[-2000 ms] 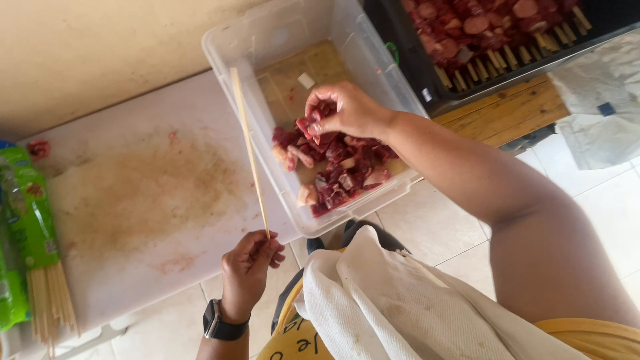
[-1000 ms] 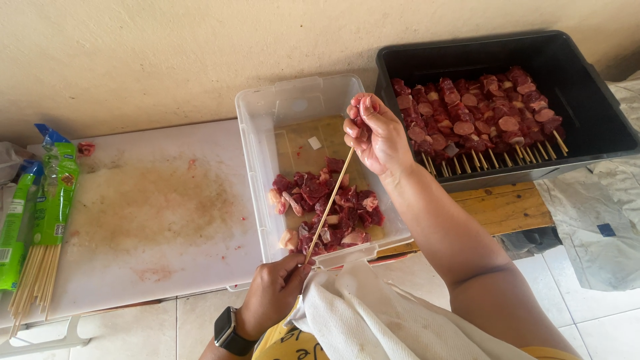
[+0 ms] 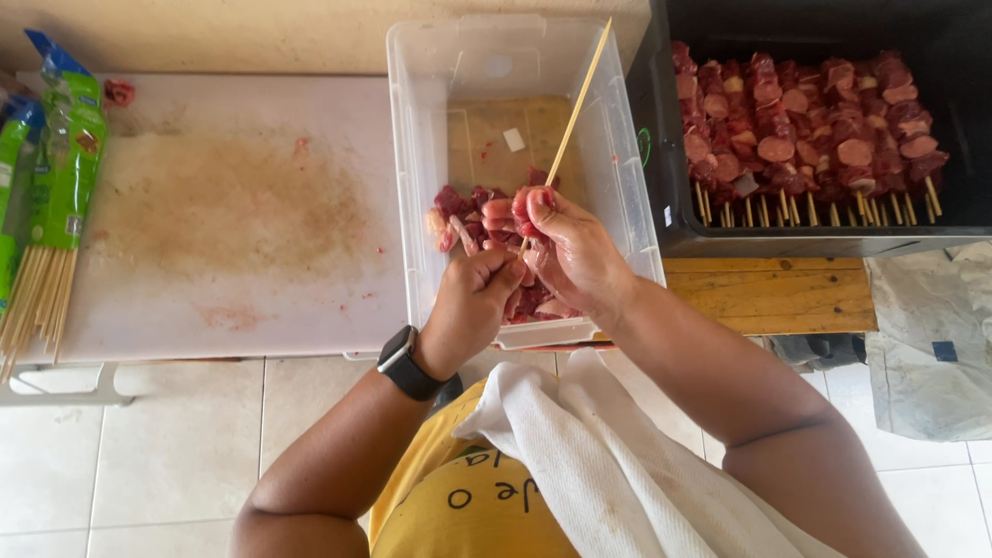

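Observation:
My left hand (image 3: 482,298), with a black watch at its wrist, grips the lower end of a wooden skewer (image 3: 580,105). The skewer leans up and to the right, its upper part bare. My right hand (image 3: 577,244) closes around the skewer a little higher, with a piece of raw red meat (image 3: 530,211) at its fingers, on the skewer. Both hands are over a clear plastic bin (image 3: 400,163) that holds loose chunks of raw meat (image 3: 457,203), partly hidden by my hands, and a small white piece (image 3: 513,139).
To the left lies a stained white cutting board (image 3: 225,201) with green packs of wooden skewers (image 3: 68,155) at its far left. A black bin (image 3: 806,246) of loaded meat skewers (image 3: 775,147) stands at the right on a wooden bench (image 3: 763,294). A plastic bag (image 3: 926,356) hangs beside it.
My right hand has picked meat from the clear bin, met the skewer's upper tip, then moved down along it towards my left hand. The skewer's tip now sticks out above my right hand.

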